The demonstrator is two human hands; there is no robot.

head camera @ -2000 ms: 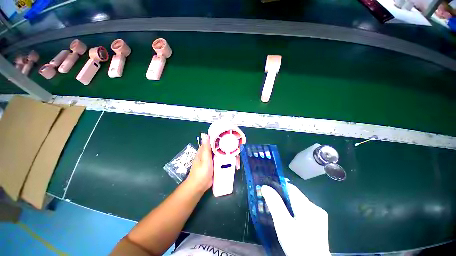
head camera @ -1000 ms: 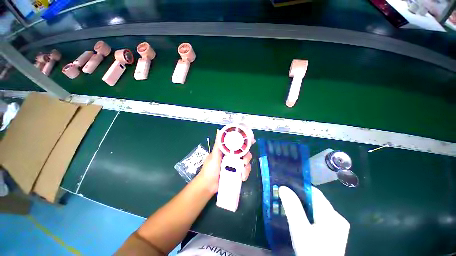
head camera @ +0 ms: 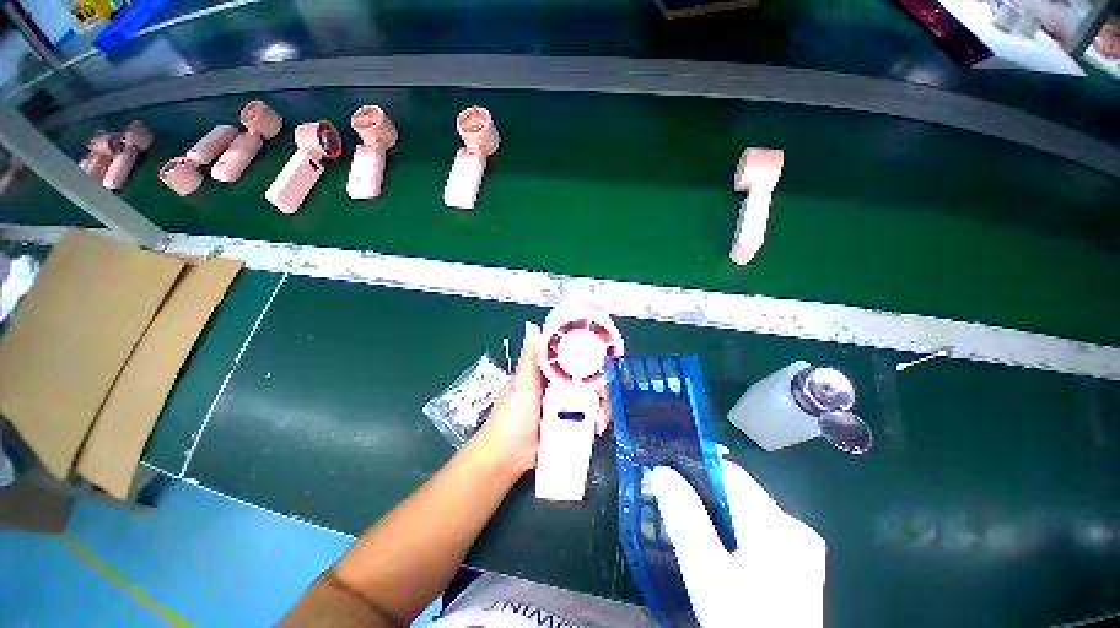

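My bare left hand (head camera: 522, 411) holds a pink handheld fan (head camera: 565, 454) upright over the bench, its ringed face with red gaps turned towards me. The fingers wrap behind its neck and handle. My right hand (head camera: 737, 540), in a white glove, grips a long shiny blue strip (head camera: 669, 423) with a row of pale rectangles near its top end. The strip's upper left corner is at the right edge of the fan head; whether they touch I cannot tell. The strip's lower end is partly hidden by the glove.
A whitish bottle (head camera: 776, 407) with its round metallic lid open lies right of the strip. A clear bag of swabs (head camera: 467, 400) lies left. A single swab (head camera: 924, 358) lies by the rail (head camera: 688, 303). Several fans (head camera: 467, 178) lie on the green belt. Cardboard (head camera: 86, 356) is at left.
The blue strip has moved left from in front of the bottle to the fan's edge and is turned narrower to view. The bottle shows fully again. Belt fans sit slightly further right.
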